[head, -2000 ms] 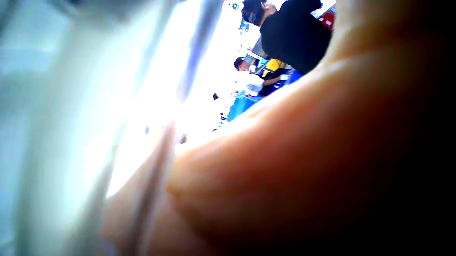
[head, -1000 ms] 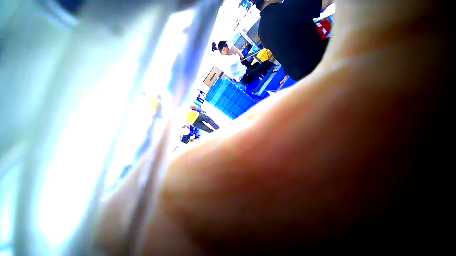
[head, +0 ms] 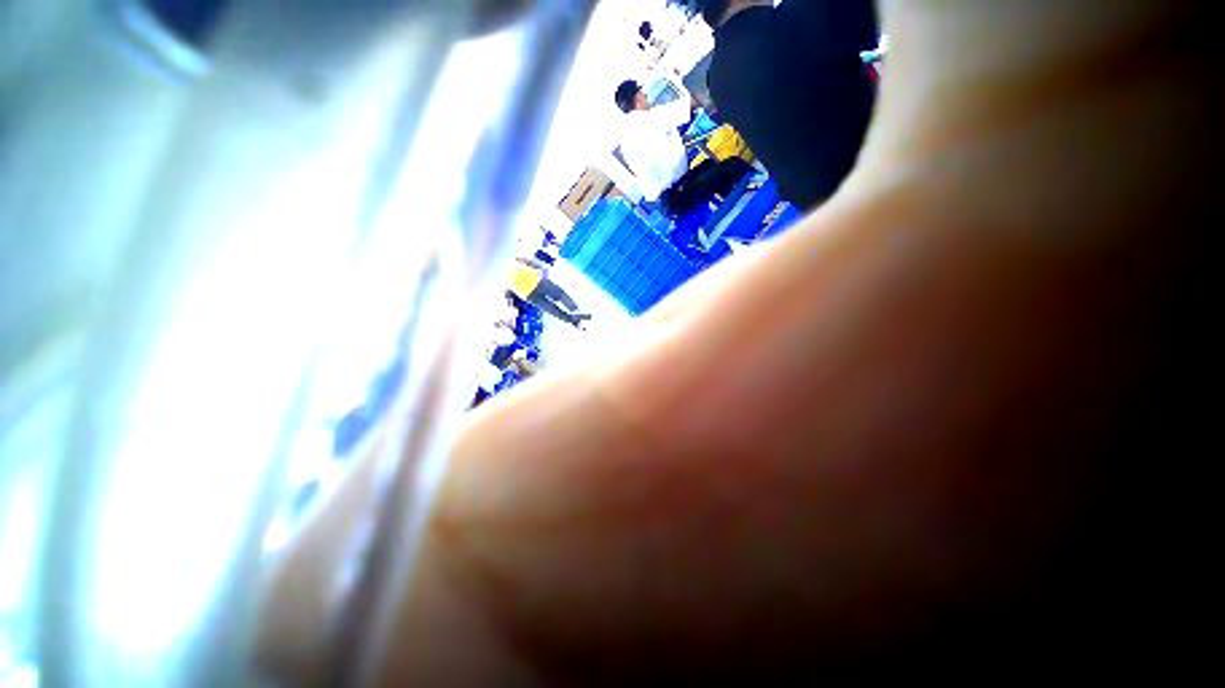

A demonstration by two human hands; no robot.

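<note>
A blurred bare hand point(head: 752, 444) fills the lower right of the head view, very close to the lens. Its fingers and what it holds cannot be made out, and I cannot tell which hand it is. A glossy, see-through curved surface point(head: 202, 376) with bright glare covers the left side. A dark blurred edge of it runs slantwise across the hand's left part. No second hand can be made out.
The hall shows tilted in a gap at the upper middle. A person in a black top point(head: 793, 101) is nearest. A person in white point(head: 654, 141) is beyond, near a blue crate point(head: 625, 255) and a cardboard box point(head: 584, 195). A person in yellow and dark trousers point(head: 540, 286) is farther off.
The background view has shifted; the blue crate, cardboard box and distant person in yellow now show in the gap. The blurred hand stays in nearly the same place.
</note>
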